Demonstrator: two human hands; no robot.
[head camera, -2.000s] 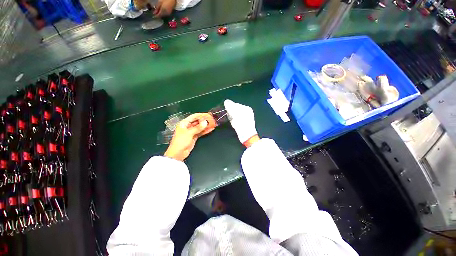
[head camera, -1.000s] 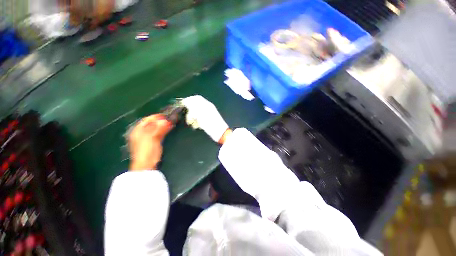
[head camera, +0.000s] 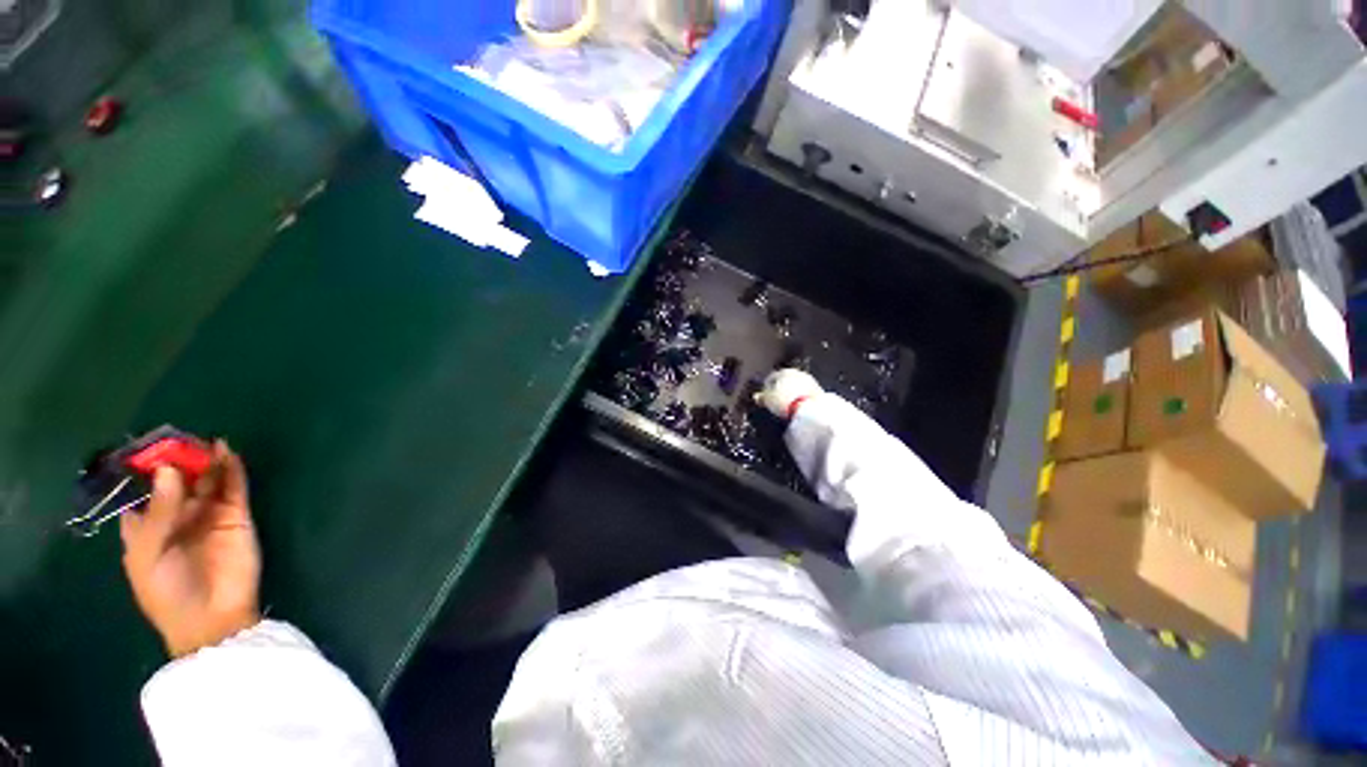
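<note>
My bare left hand (head camera: 192, 547) holds a red-and-black clamped unit (head camera: 162, 454) above the green bench, at the left. Silver wire handles stick out from the unit at its lower left. My right hand (head camera: 786, 393), in a white glove, reaches down into the black bin (head camera: 960, 360) below the bench edge. Its fingertips are among loose black binder clips (head camera: 675, 337) with silver wires. Whether the fingers grip a clip cannot be told, as they are small in view.
A blue tote (head camera: 600, 188) with a tape roll (head camera: 556, 18) and clear bags stands on the bench (head camera: 345, 345), white paper slips (head camera: 462, 205) beside it. A grey-white machine (head camera: 915, 135) is behind the bin. Cardboard boxes (head camera: 1154, 525) stand at the right. Small red housings (head camera: 102, 116) lie upper left.
The view has swung right and down toward the bin. My hands have parted: the right moved from the work into the bin, the left keeps the unit over the bench.
</note>
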